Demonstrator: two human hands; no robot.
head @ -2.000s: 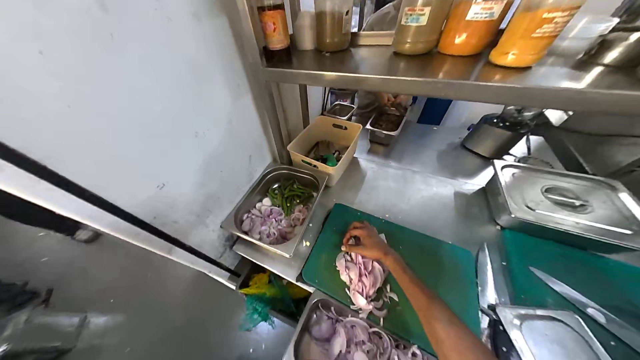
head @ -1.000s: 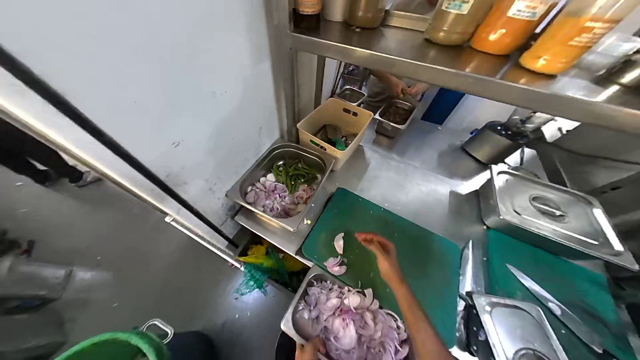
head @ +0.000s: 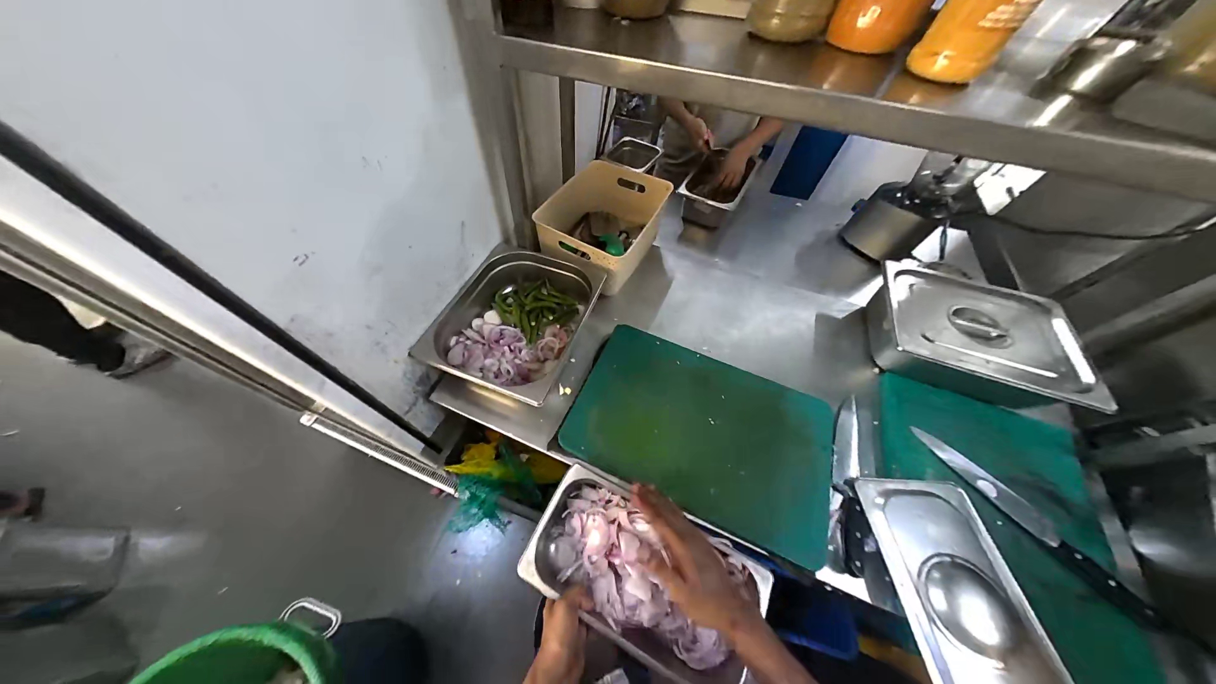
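A steel pan (head: pixel 760 581) heaped with sliced onions (head: pixel 608 551) is at the counter's front edge. My left hand (head: pixel 562 635) grips the pan's near-left rim. My right hand (head: pixel 692 568) lies over the onions with its fingers extended; whether it holds any slices is not visible. Just beyond the pan lies a green cutting board (head: pixel 708 432) with a few small scraps. A second steel pan (head: pixel 442 328) at the back left holds sliced onions and green chillies (head: pixel 537 309).
A beige plastic basket (head: pixel 560 214) stands behind the second pan. At right are a knife (head: pixel 988 484) on another green board (head: pixel 959 408), a lidded steel container (head: pixel 988 332) and a steel lid (head: pixel 912 503). A shelf (head: pixel 807 90) crosses above. A person's hands (head: pixel 731 166) work beyond.
My right hand has moved from the board to the onions in the pan. The slices on the board in the earlier views are gone from it. My left hand shows more fully at the pan's rim.
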